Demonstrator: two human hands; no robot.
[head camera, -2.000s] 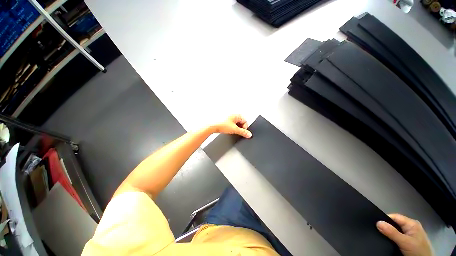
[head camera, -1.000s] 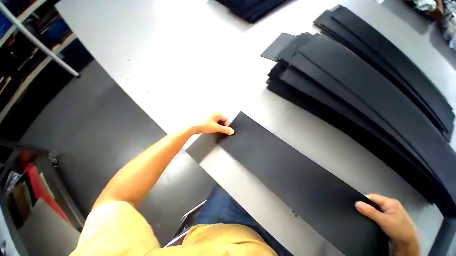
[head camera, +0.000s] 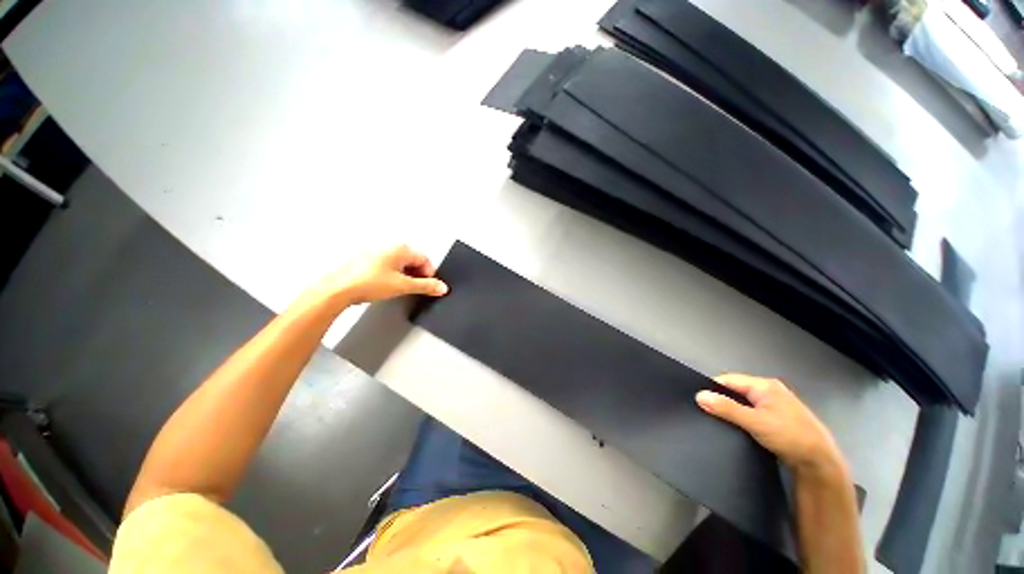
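Observation:
A long black strip (head camera: 561, 353) lies diagonally over the near edge of the light-grey table. My left hand (head camera: 393, 277) pinches its far-left end between thumb and fingers. My right hand (head camera: 769, 417) grips its upper edge toward the right end, thumb on top. The strip's left end looks slightly raised, with a shadow beneath it. Beyond it lies a thick fanned stack of black strips (head camera: 719, 191). Its ends are uneven at the left.
A second strip stack (head camera: 775, 112) lies behind the first. Another dark pile (head camera: 455, 9) is cut off at the top edge. A dark strip (head camera: 923, 488) lies crosswise at the table's right. The table's curved edge (head camera: 157, 224) borders grey floor at left.
The view has turned to the right, so the stacks and table appear shifted left and the crosswise strip shows more. Both hands keep their hold on the strip.

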